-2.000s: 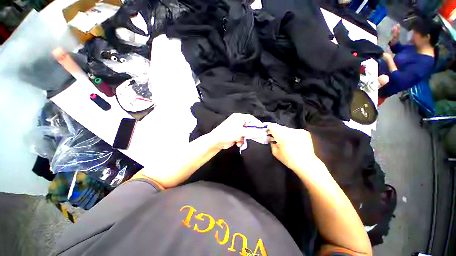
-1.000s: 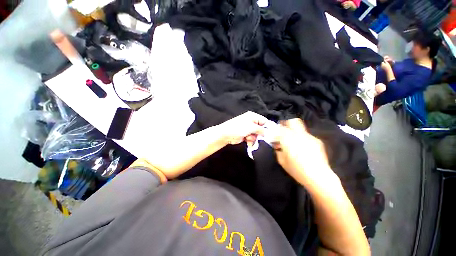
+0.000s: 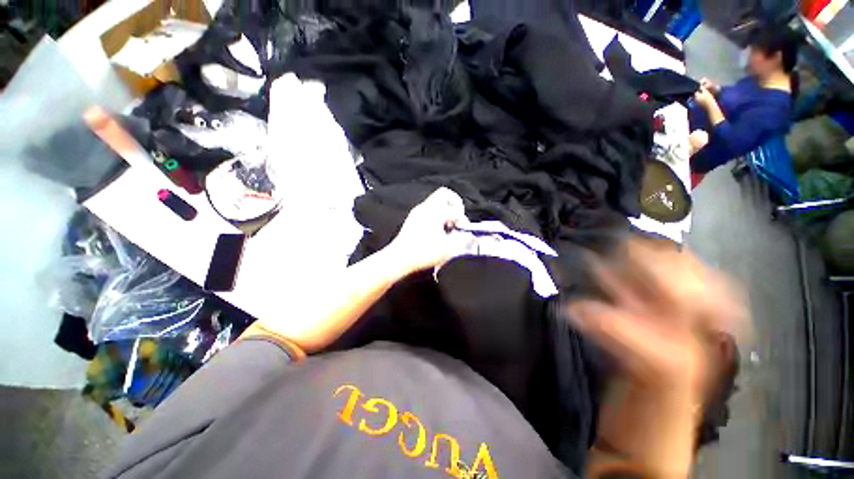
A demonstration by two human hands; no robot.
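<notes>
A black garment [image 3: 487, 309] lies in front of me and merges with the black heap. A curved white backing strip [image 3: 506, 250] lies on it in the middle of the view. My left hand [image 3: 436, 227] grips the garment and the left end of the white strip between thumb and fingers. A thin dark line runs along the strip's upper part; I cannot tell what it is. My right hand [image 3: 655, 304] is off to the right of the strip, strongly blurred, with its fingers apart. I cannot tell whether it holds anything.
The garment pile [image 3: 524, 122] covers much of the white table [image 3: 140, 210]. At left are a smartphone [image 3: 226, 262], a dark spool with pink end [image 3: 177, 204], a round dish [image 3: 242, 192] and a cardboard box [image 3: 154, 42]. A dark round lid [image 3: 664, 192] and another person [image 3: 747, 108] are at right.
My right hand has moved away from my left hand to the right and blurred. The white strip, bunched between both hands before, now shows spread in a curve. My left hand has shifted slightly left.
</notes>
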